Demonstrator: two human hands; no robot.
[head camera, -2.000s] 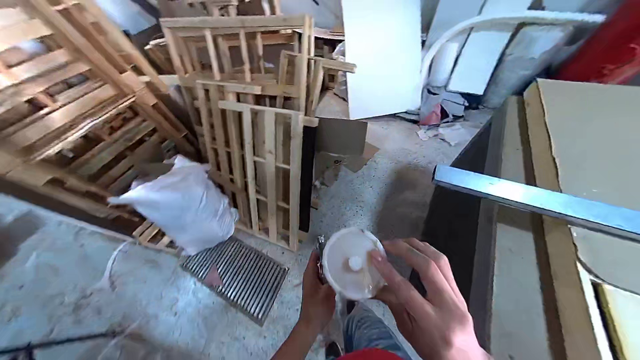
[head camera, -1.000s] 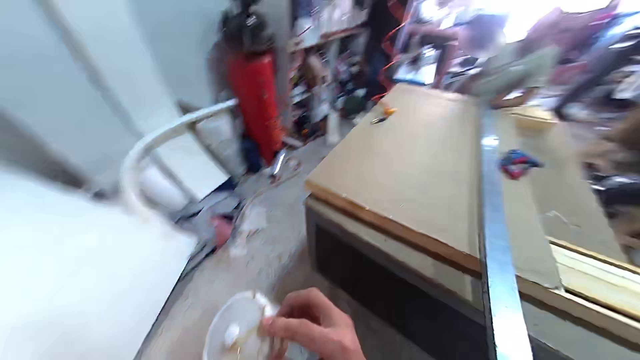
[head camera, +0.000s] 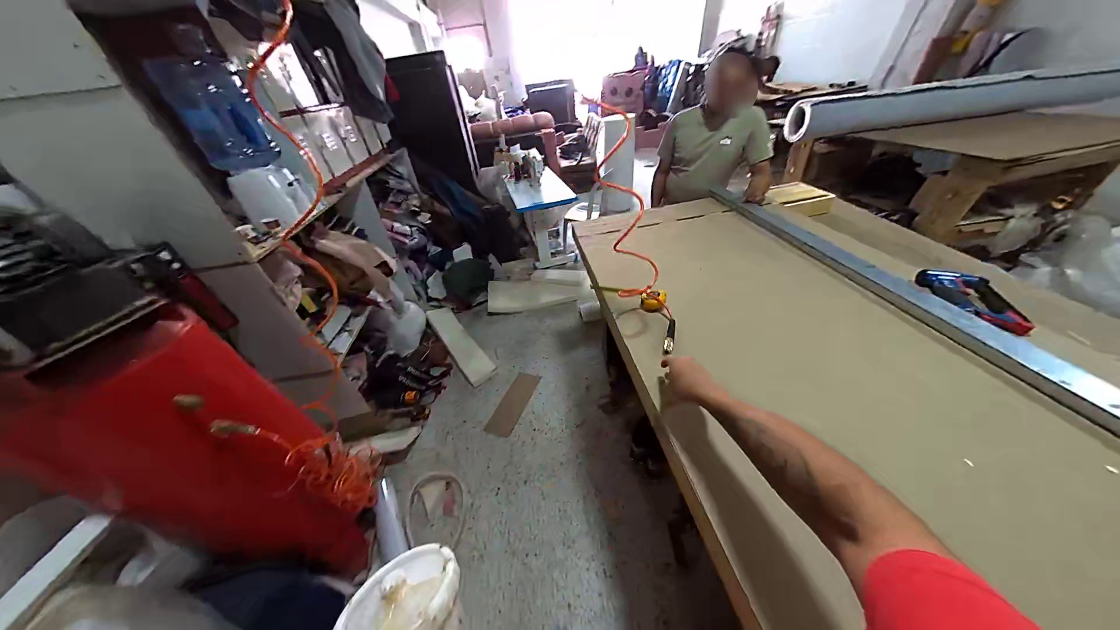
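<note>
My right hand (head camera: 687, 381) reaches over the near left edge of a large board-topped table (head camera: 814, 350), its fingers at the end of the black and metal air hose coupler (head camera: 670, 337); whether they grip it is unclear. An orange coiled air hose (head camera: 623, 179) runs up from that coupler. Just beyond lies a yellow tape measure (head camera: 653, 301). A white plastic bucket (head camera: 407, 595) with whitish residue inside stands at the bottom of the view. My left hand is out of view.
A long metal bar (head camera: 901, 293) lies along the table, with a blue and red power tool (head camera: 976, 300) beside it. A person (head camera: 717, 140) stands at the far end. To the left are a red tank (head camera: 184, 437), cluttered shelves and boards on the floor.
The view has swung far to the right. My right hand was at the round white container and is now stretched out over the table by the hose coupler. My left hand has left the view.
</note>
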